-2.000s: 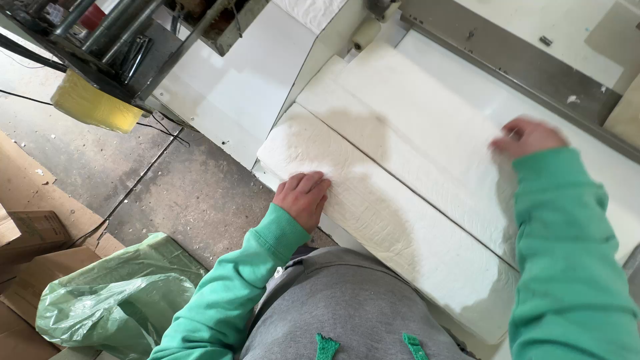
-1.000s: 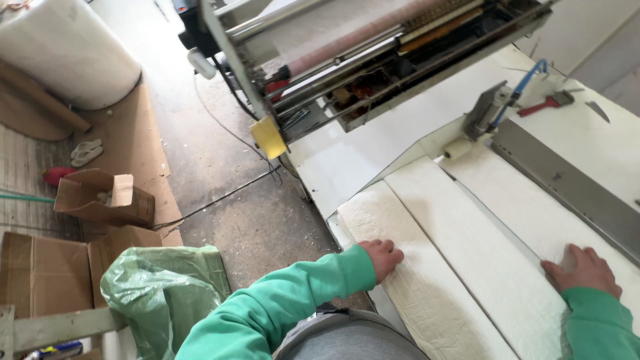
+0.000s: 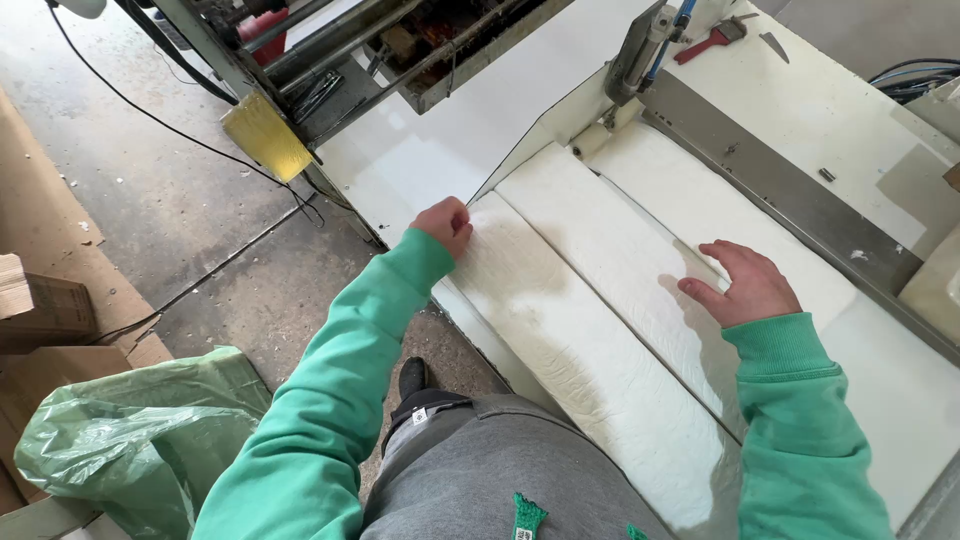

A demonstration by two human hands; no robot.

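Three long, soft white stacks lie side by side on the white work surface: a near stack (image 3: 555, 315), a middle stack (image 3: 600, 217) and a far stack (image 3: 697, 187) along a grey metal rail (image 3: 780, 202). My left hand (image 3: 445, 225), fingers curled, is at the upper left corner of the near stack; whether its fingertips pinch anything is hidden. My right hand (image 3: 742, 283) has its fingers spread over the gap between the middle and far stacks, with nothing in it.
A machine frame with metal rollers (image 3: 345, 45) and a yellow block (image 3: 267, 136) stands at the upper left. A pneumatic cylinder (image 3: 652, 45), a red-handled brush (image 3: 712, 39) and a blade (image 3: 774, 46) are at the top right. A green plastic bag (image 3: 142, 427) and cardboard boxes (image 3: 60, 307) lie lower left.
A third stack now lies apart from the other two, by the rail. My left hand has moved to the near stack's upper corner. My right hand, flat a second ago, has its fingers raised and spread.
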